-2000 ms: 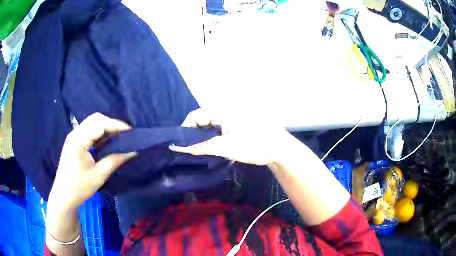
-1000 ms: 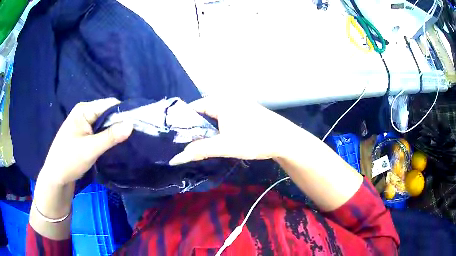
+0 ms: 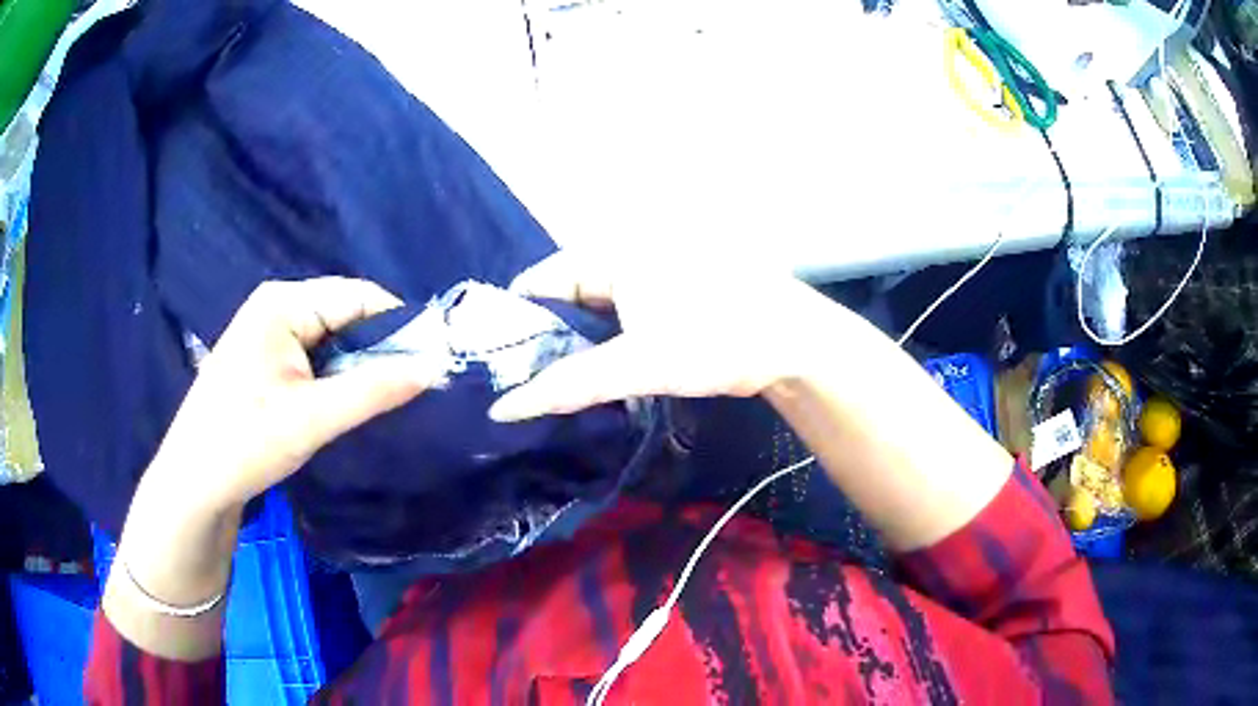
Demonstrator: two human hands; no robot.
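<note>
The dark navy trousers [image 3: 345, 166] lie from the table's upper left down to my lap. Their waistband area is turned open, showing a whitish-grey inner strip [image 3: 504, 331] between my hands. My left hand [image 3: 283, 386] grips the cloth at the left end of the strip, thumb on top. My right hand [image 3: 662, 331] grips the cloth at the right end, thumb and fingers around the edge; its back is washed out by glare. A rough, pale-threaded edge curves along the lower part of the cloth. The cloth under my fingers is hidden.
Scissors with green and yellow handles [image 3: 1000, 76] lie on the white table [image 3: 773, 124] at upper right. A white cord [image 3: 717, 531] hangs across my front. Blue crates [image 3: 262, 607] stand at lower left. A basket with orange fruit [image 3: 1104, 441] is at right, below the table edge.
The waistband has been turned from its navy outside to the pale inside. My left hand has since moved slightly right along the strip. The table and scissors sit higher in view.
</note>
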